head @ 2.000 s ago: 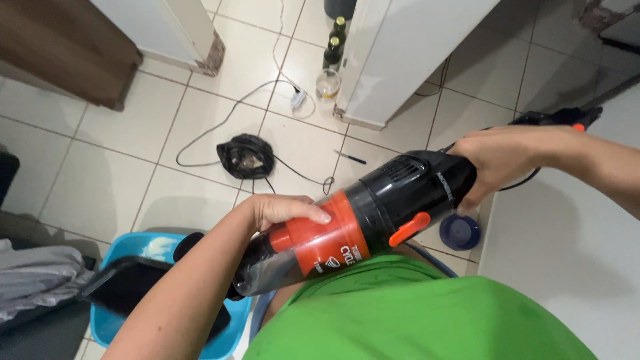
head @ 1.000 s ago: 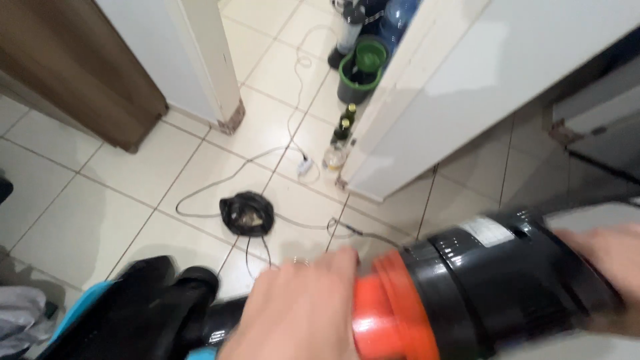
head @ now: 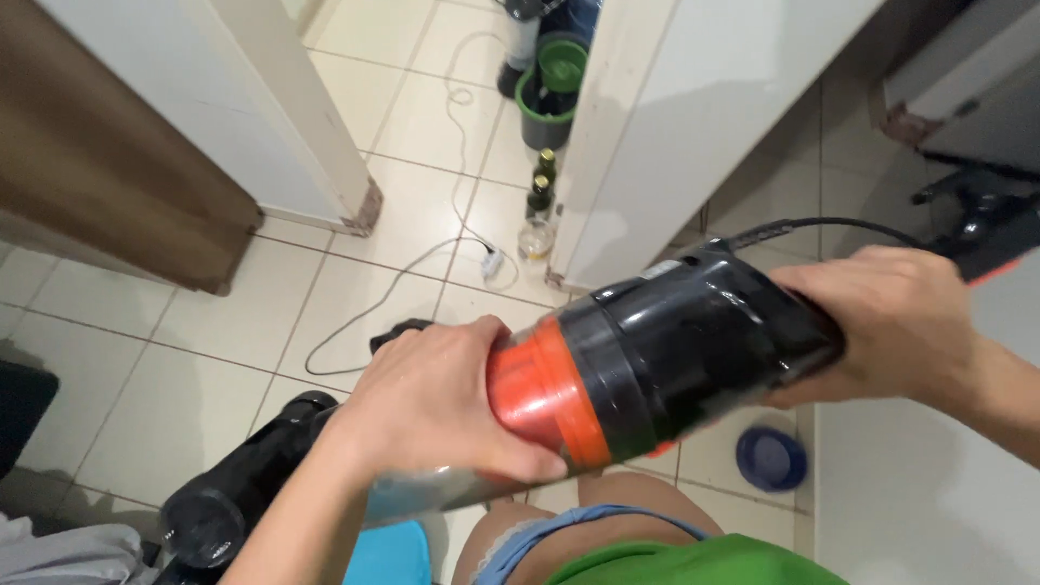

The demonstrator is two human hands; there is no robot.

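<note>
A stick vacuum cleaner [head: 674, 349] with a black motor housing, an orange band and a clear dust cup lies slantwise across my front. My left hand [head: 443, 402] is wrapped around the clear cup beside the orange part. My right hand [head: 881, 325] grips the handle end of the black housing; its fingers are partly hidden. The black floor head [head: 211, 496] is at the lower left, beyond my left forearm. A black cord [head: 829, 221] arches from the housing toward the right. Behind my left hand, a black plastic bag [head: 398, 331] shows only in part.
Glass bottles [head: 540, 195], a glass jar [head: 535, 239] and a green-rimmed bucket [head: 546, 106] stand by the door frame. A white cable with a plug [head: 491, 262] lies on the tiles. A blue bowl [head: 770, 459] is at right, a light-blue basin [head: 394, 556] below, a brown wooden cabinet [head: 106, 146] at left.
My left hand has stayed on the vacuum cleaner, which now shows its black back instead of the printed side seen two seconds ago. The view has shifted, bringing the bucket in.
</note>
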